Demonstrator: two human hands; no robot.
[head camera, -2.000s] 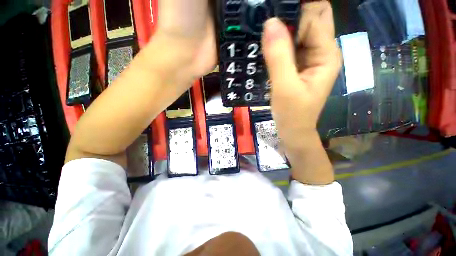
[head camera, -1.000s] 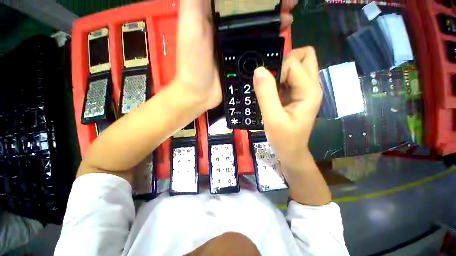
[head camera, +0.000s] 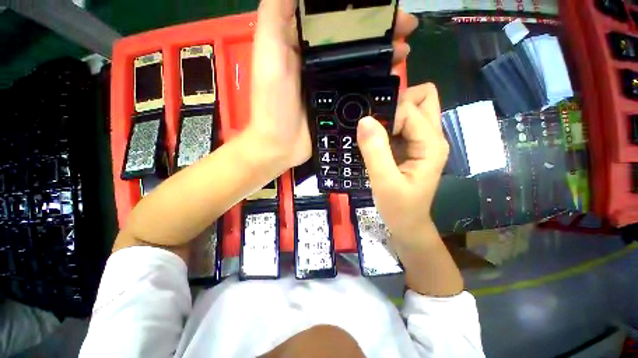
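An open flip phone (head camera: 348, 61) is held up over the red tray (head camera: 234, 52), its gold-framed display half cut off by the top edge. A black keypad (head camera: 341, 157) with white digits covers its lower half. My left hand (head camera: 280, 91) holds the phone along its left side, with fingertips showing behind its right side. My right hand (head camera: 406, 143) has its thumb on the keypad beside the round navigation key, its fingers bent at the phone's right edge. Several open phones with speckled keypad areas (head camera: 259, 241) lie in the tray.
Fanned pale and dark grey sheets (head camera: 481, 138) lie right of the tray, with another fan (head camera: 546, 66) behind. A second red tray (head camera: 603, 140) with phones stands at far right. A glossy black wrinkled mass (head camera: 38, 189) is at left. A yellow floor line (head camera: 532, 280) shows lower right.
The phone and both hands sit lower in view than two seconds ago, and more of the display half shows. The tray and sheets have also shifted down in the view. The right thumb stays on the keypad.
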